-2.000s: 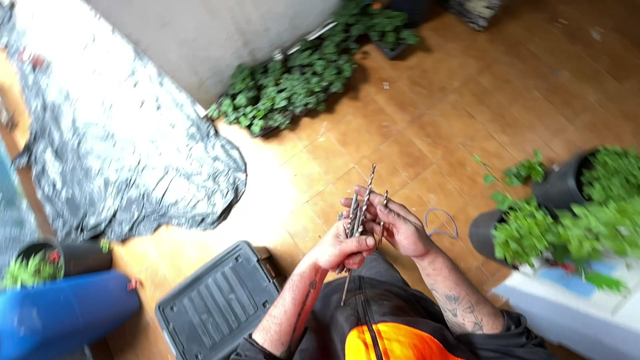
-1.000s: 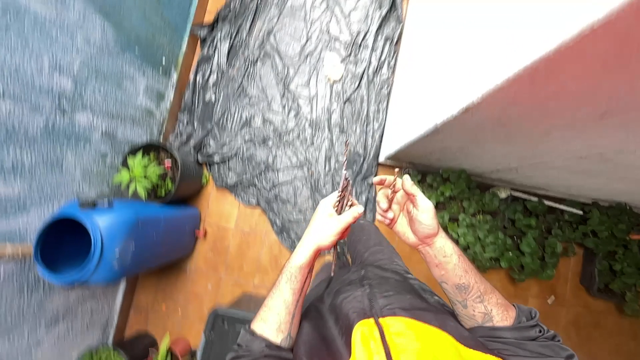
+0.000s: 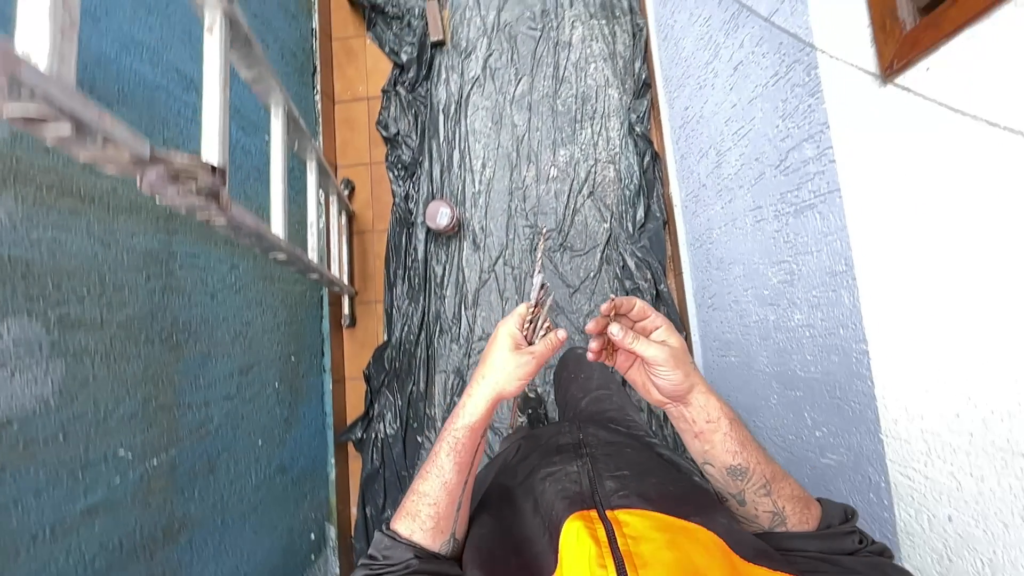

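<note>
My left hand (image 3: 520, 352) grips a bundle of several drill bits (image 3: 538, 308), with one long spiral bit standing out above the rest. To its right, my right hand (image 3: 644, 348) pinches a short, thin drill bit (image 3: 612, 332) between thumb and fingers. The two hands are apart, in front of my dark jacket. Beneath them lies black plastic sheeting (image 3: 528, 160), wrinkled and dusty. The lower parts of the bits in my left hand are partly hidden by the palm and thumb.
An aluminium ladder (image 3: 278, 168) leans along the blue wall (image 3: 184, 344) at left. A round lidded container (image 3: 442, 216) stands on the sheeting, and a brown block (image 3: 434, 22) lies farther off. Orange floor tiles (image 3: 360, 240) show at the left edge; a textured wall (image 3: 768, 264) borders the right.
The view has swung and moved on from the plants and blue barrel to the sheeted passage. My hands, close together two seconds ago, are now apart, with the small bit in my right hand.
</note>
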